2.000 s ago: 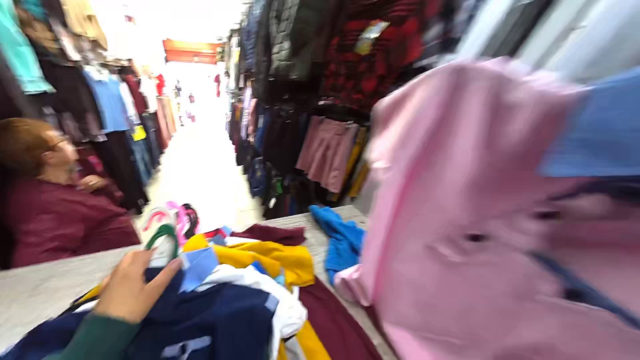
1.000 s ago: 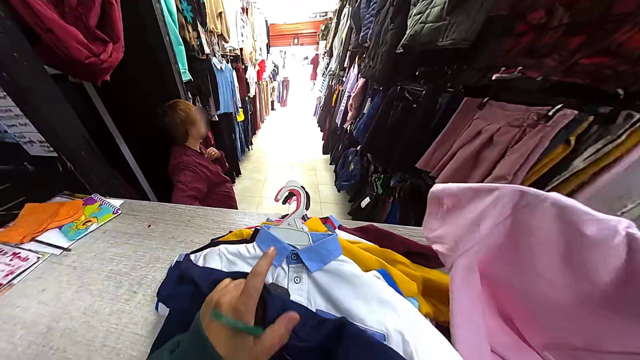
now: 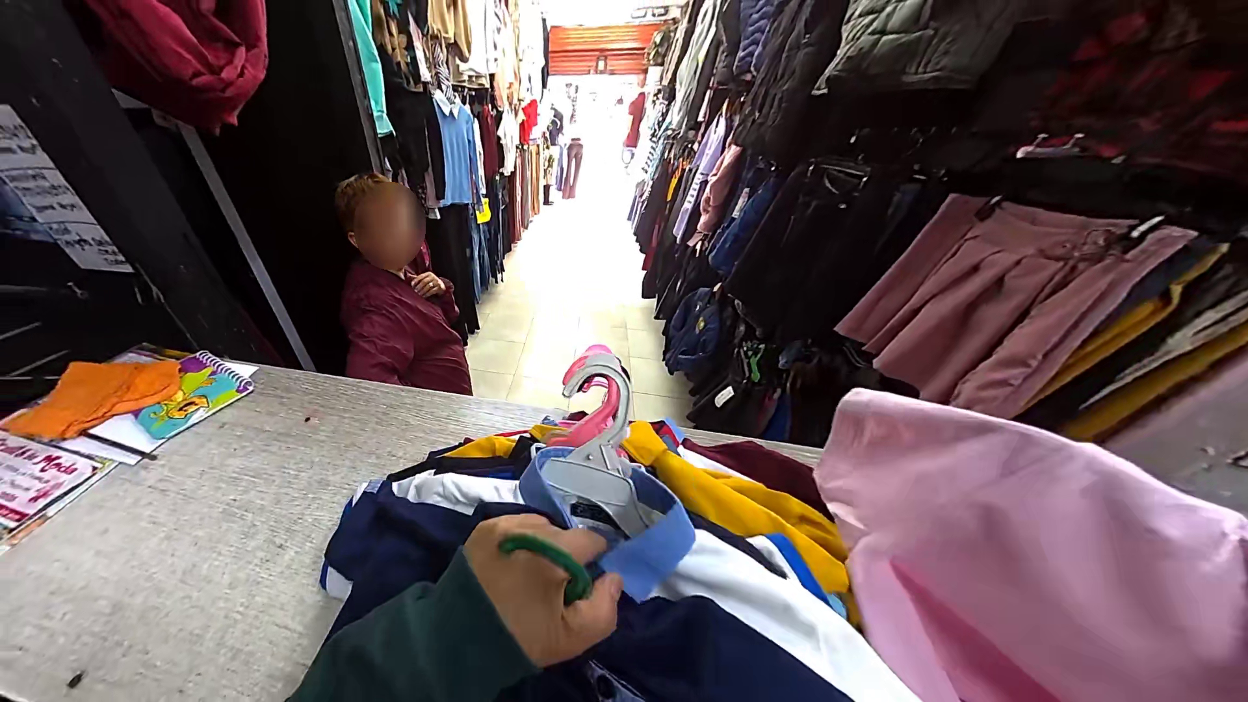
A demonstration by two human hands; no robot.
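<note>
My left hand (image 3: 546, 590), in a dark green sleeve, is closed around a curved green piece (image 3: 552, 560) that looks like a hanger hook. Its fingertips are at the light blue collar (image 3: 651, 556) of a white shirt (image 3: 751, 585); whether they pinch it is hidden. A grey plastic hanger (image 3: 606, 468) stands up out of that collar, with a pink hanger hook (image 3: 593, 419) behind it. Navy cloth (image 3: 702, 643) lies below the hand, and yellow garments (image 3: 751, 497) lie under the shirt. A pink garment (image 3: 1033, 546) rises at right. My right hand is not in view.
A grey wood-look counter (image 3: 234, 507) bears the pile. At its left lie an orange cloth (image 3: 93, 395), a spiral notebook (image 3: 195, 395) and printed papers (image 3: 44, 478). Beyond it, a person in maroon (image 3: 405, 327) is beside an aisle (image 3: 565, 312) lined with hanging clothes.
My left hand's extended index finger has curled in, and the hand is lower against the collar. The blue collar now stands more open around the grey hanger. The view swung right to left early on.
</note>
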